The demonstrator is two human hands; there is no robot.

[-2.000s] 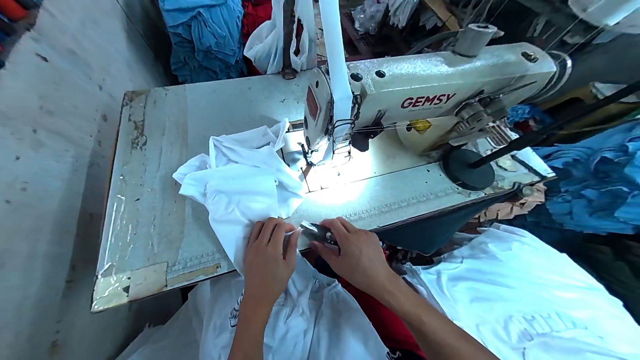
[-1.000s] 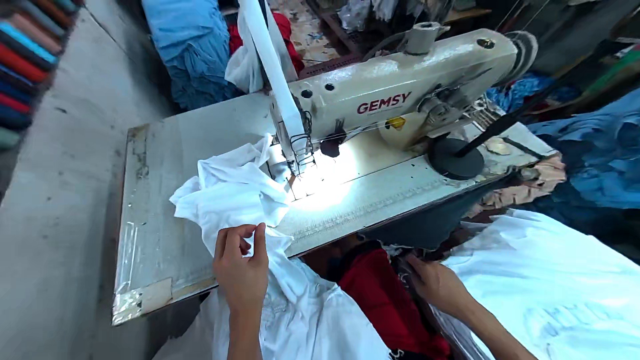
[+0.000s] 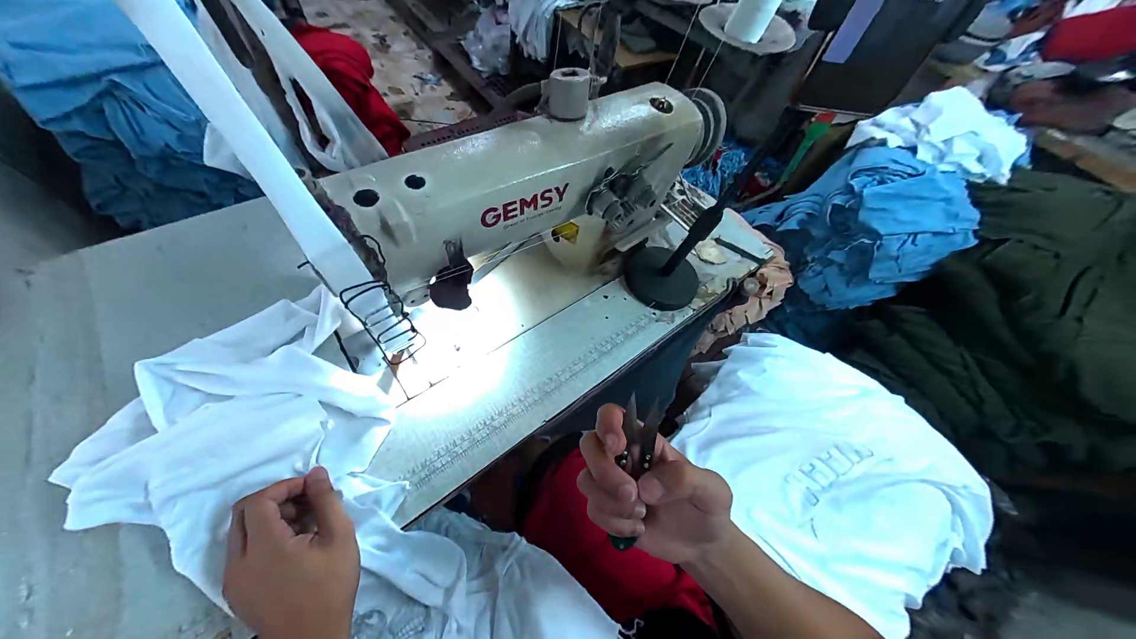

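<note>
A white knit garment lies bunched on the sewing table, left of the needle of a Gemsy industrial sewing machine, and drapes over the front edge. Thumb and fingers of my left hand pinch a bit of this cloth near the table's front. My right hand is raised in front of the table edge, closed around a pair of thread snips whose blades point up and stand apart. A white tape runs down through a wire guide to the presser foot area, which is brightly lit.
A black lamp base stands at the table's right. White garments are heaped to the right of my right hand, with blue cloth and dark green cloth beyond. Blue fabric and a white plastic bag are behind the table.
My right hand was low by the red cloth one second ago; now it is raised with the snips in view. Earlier both hands were together at the garment. The view has shifted.
</note>
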